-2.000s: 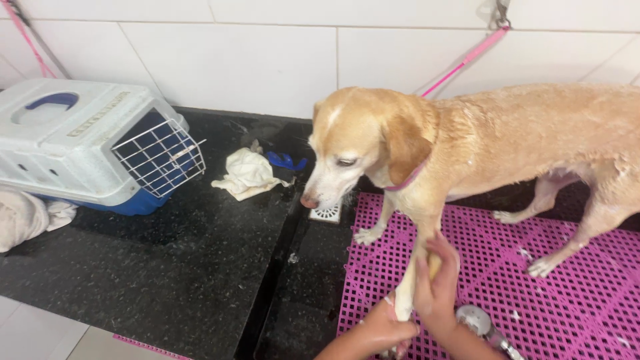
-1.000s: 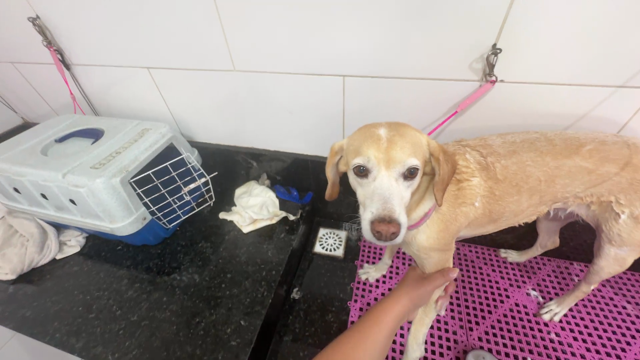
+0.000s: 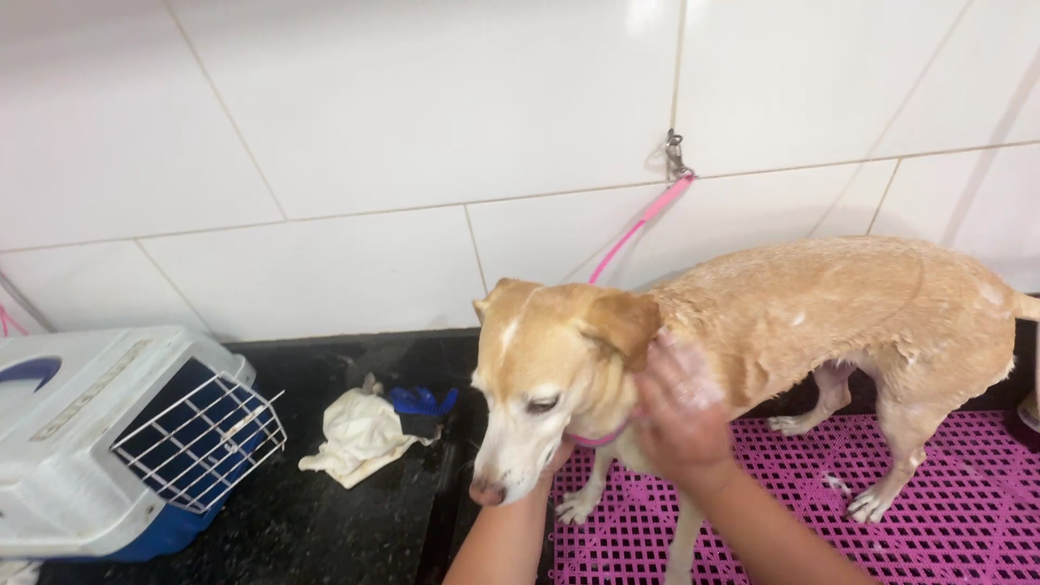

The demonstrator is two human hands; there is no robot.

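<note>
A wet tan dog (image 3: 812, 317) with a white muzzle stands on a pink plastic grid mat (image 3: 959, 487), its head turned down to the left. My right hand (image 3: 682, 398), with some suds on it, lies flat against the side of its neck, just below the ear. My left hand (image 3: 561, 459) reaches under the dog's head at the throat; its fingers are mostly hidden. A pink collar (image 3: 600, 439) circles the neck between my hands. From behind the dog, a pink leash (image 3: 642, 223) runs up to a metal clip (image 3: 675, 154) on the wall.
At the left, a grey and blue pet carrier (image 3: 73, 455) has its wire door (image 3: 207, 443) ajar. A crumpled whitish cloth (image 3: 361, 435) and a blue item (image 3: 422, 400) lie on the black speckled counter (image 3: 325, 536). White wall tiles (image 3: 366, 276) rise behind.
My right hand has come to the dog's neck and my other hand is under its throat; before, hands were on its front leg. The dog has turned its head down and left.
</note>
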